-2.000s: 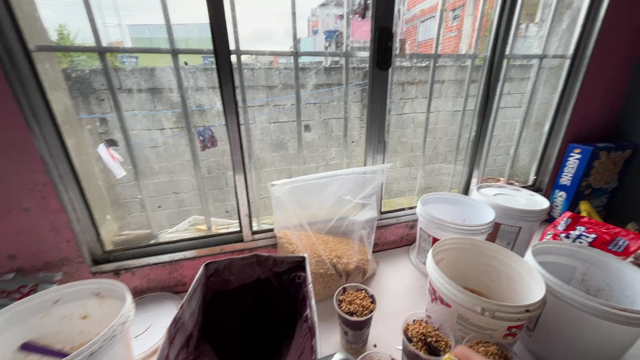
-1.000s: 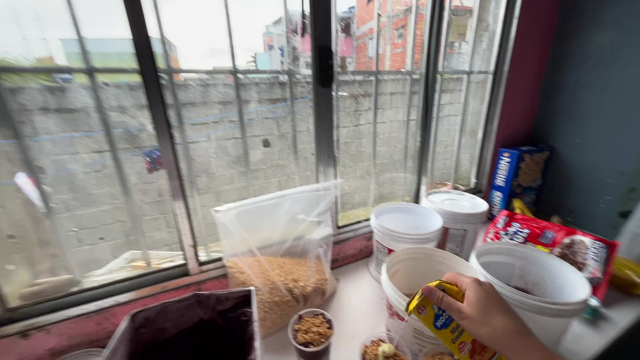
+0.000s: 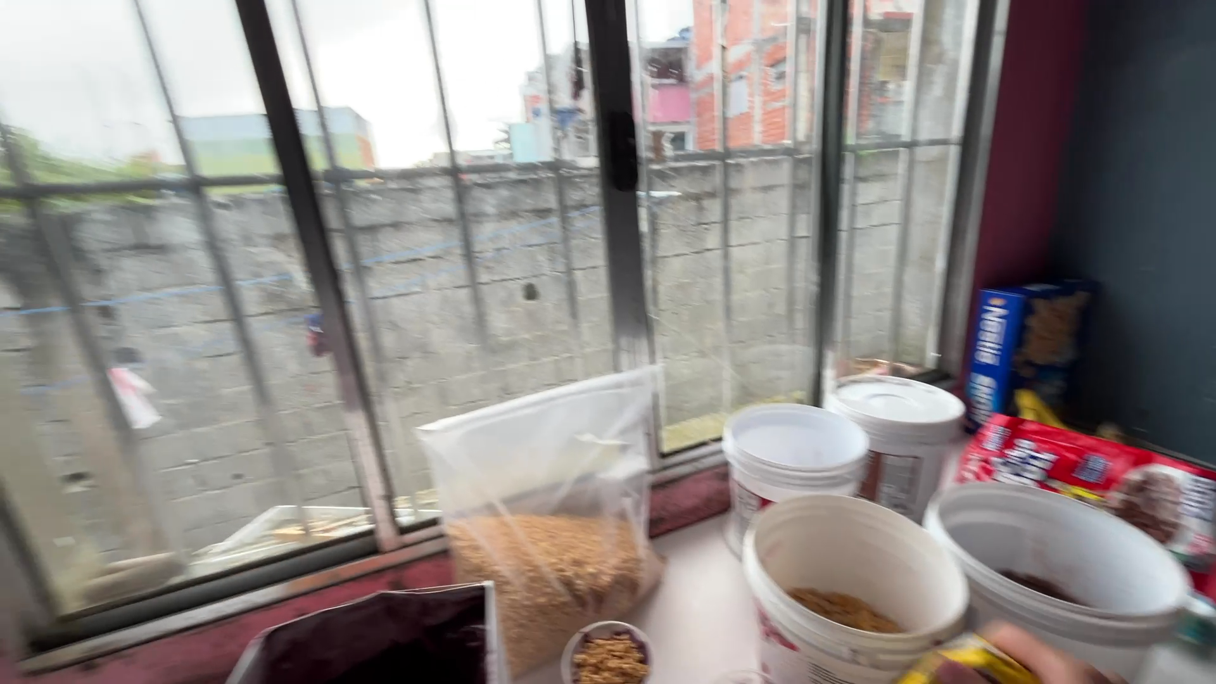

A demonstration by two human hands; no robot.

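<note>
At the bottom right edge of the head view, my right hand [image 3: 1031, 655] is closed on a yellow packet [image 3: 969, 659], mostly cut off by the frame. The packet is in front of a white plastic tub [image 3: 855, 560] with brown granules inside. A small cup of granola-like topping [image 3: 611, 659] stands at the bottom centre. Behind it a clear zip bag of crumbly tan granules [image 3: 556, 560] leans by the sill. An open bag with a dark inside [image 3: 380, 636] is at the lower left. My left hand is out of view.
More white tubs stand at the right, one with a lid [image 3: 896, 401], one holding dark bits [image 3: 1054, 560]. A red snack package [image 3: 1092, 475] and a blue Nestlé box [image 3: 1026, 347] are by the wall. A barred window [image 3: 608, 237] rises behind.
The view has shifted up since one second ago. My right hand with the yellow packet was above the front tub's near rim; now it is lower, at the frame's edge.
</note>
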